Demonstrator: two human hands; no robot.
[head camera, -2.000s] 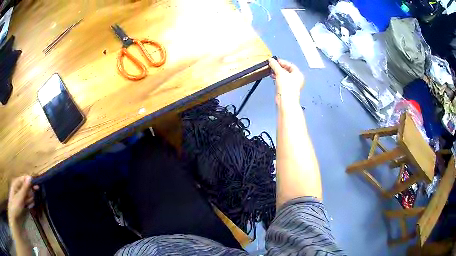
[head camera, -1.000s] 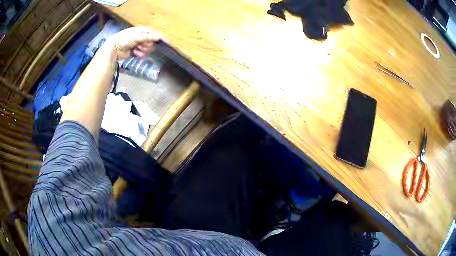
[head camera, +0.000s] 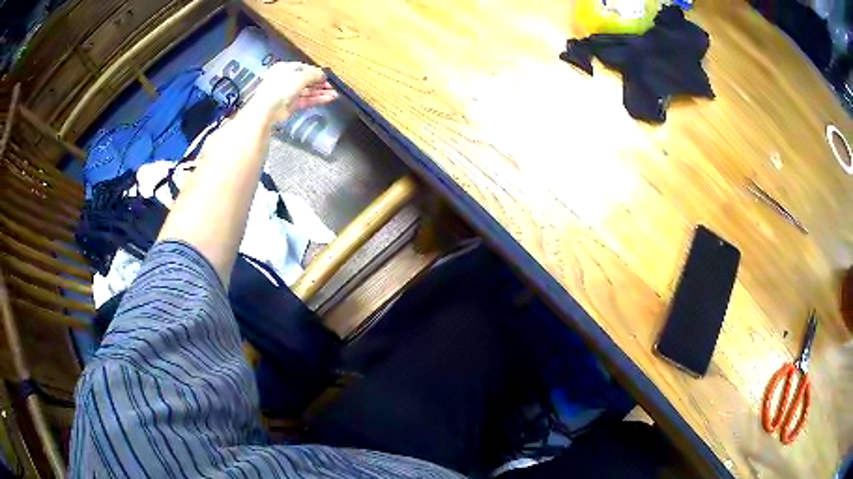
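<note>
A long black band (head camera: 524, 260) lies stretched along the near edge of the wooden table (head camera: 449, 103), from upper left to lower right. My left hand (head camera: 301, 89) is at the upper-left end of the band, fingers bent and closed on it at the table edge. The fingertips are small and partly hidden. My right hand is out of the picture. Scissors with orange looped handles (head camera: 787, 400) lie on the table at the lower right, below a black phone (head camera: 700, 301).
On the table are a crumpled black cloth (head camera: 655, 65), a yellow thing (head camera: 613, 14) behind it, a white ring (head camera: 840, 148) and a thin dark strand. At left are a wooden chair (head camera: 42, 201), white and black cloth (head camera: 281, 229), and blue cloth (head camera: 140, 140).
The view first swung from the right end of the band to the left end, then shifted slightly. My right hand left the picture. My left hand stays at the band's left end.
</note>
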